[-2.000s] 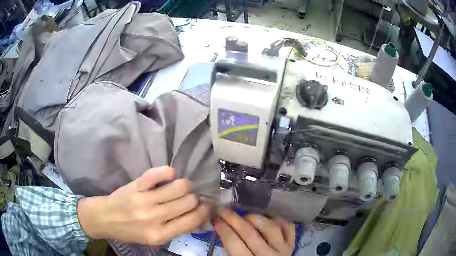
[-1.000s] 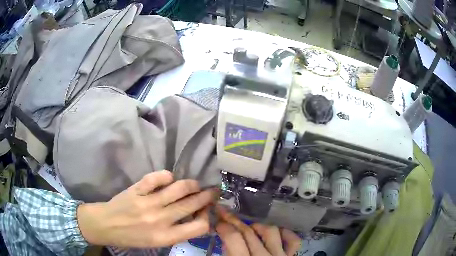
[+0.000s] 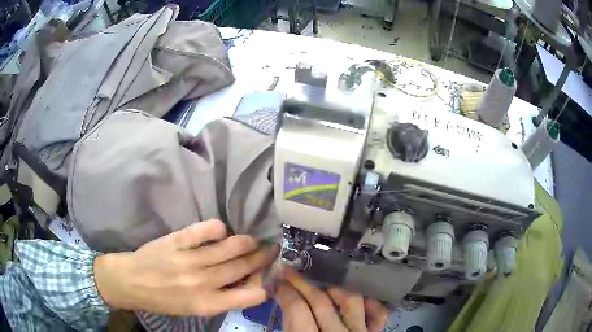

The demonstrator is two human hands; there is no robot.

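Note:
The grey-brown garment body lies bunched left of the white overlock machine head, and part of it runs to the needle area. My left hand lies on the garment, its fingertips pinching the seam edge just in front of the needle area. My right hand is cut off by the lower edge of the picture. Its bent fingers grip the same edge, touching or nearly touching my left fingertips. The seam between the fingers is blurred and partly hidden.
Four white tension dials are on the machine front. Thread cones stand behind it at right. Green cloth hangs at right. More grey-brown cloth is piled at back left. A blue tray shows below the hands.
Both hands stay at the seam edge with only small finger shifts. The view has shifted slightly. The garment keeps nearly the same shape.

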